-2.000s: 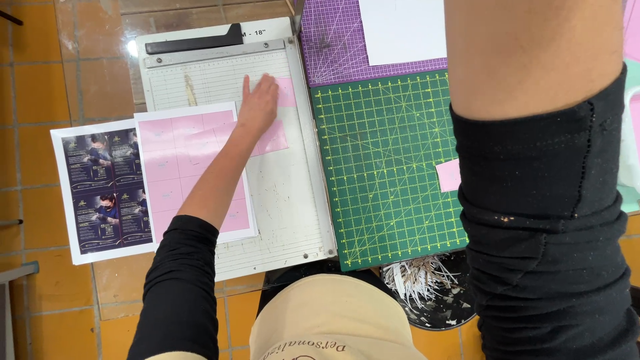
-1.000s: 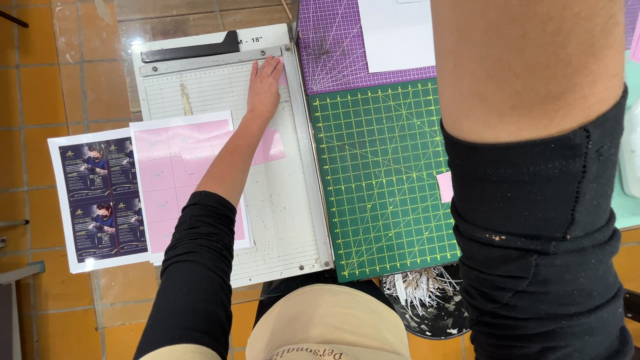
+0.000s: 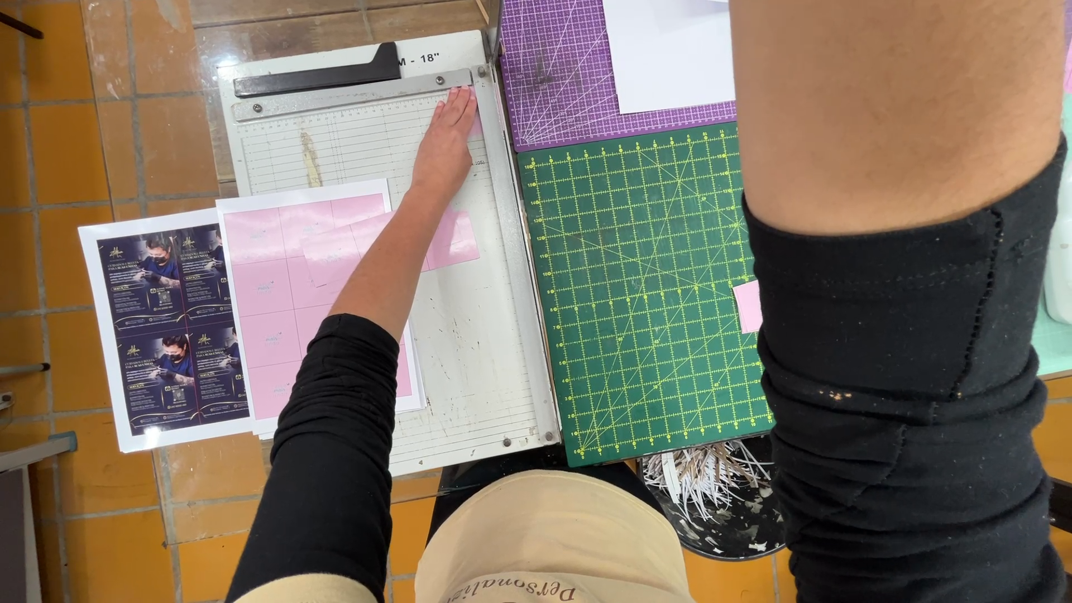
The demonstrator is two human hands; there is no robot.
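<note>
My left hand (image 3: 446,148) lies flat on the bed of a guillotine paper trimmer (image 3: 469,352), fingertips against its metal ruler bar (image 3: 356,94). Its fingers press on a small pink paper piece (image 3: 476,117), mostly covered, beside the right-hand cutting edge. Under my forearm, a pink paper strip (image 3: 452,240) lies across a printed pink sheet (image 3: 264,343), partly over the bed. My right hand is out of view; only the raised right arm in a black sleeve shows, hiding part of the mats. The trimmer's blade arm is cut off at the top edge.
Right of the trimmer lie a green cutting mat (image 3: 645,335) with a small pink card (image 3: 748,306) and a purple mat (image 3: 561,75) under white paper (image 3: 670,59). Dark printed sheets (image 3: 172,327) overhang at left. A black bin (image 3: 729,528) holds paper shreds below.
My left hand has moved up the trimmer bed to the ruler bar, with the small pink piece. The right arm stays raised.
</note>
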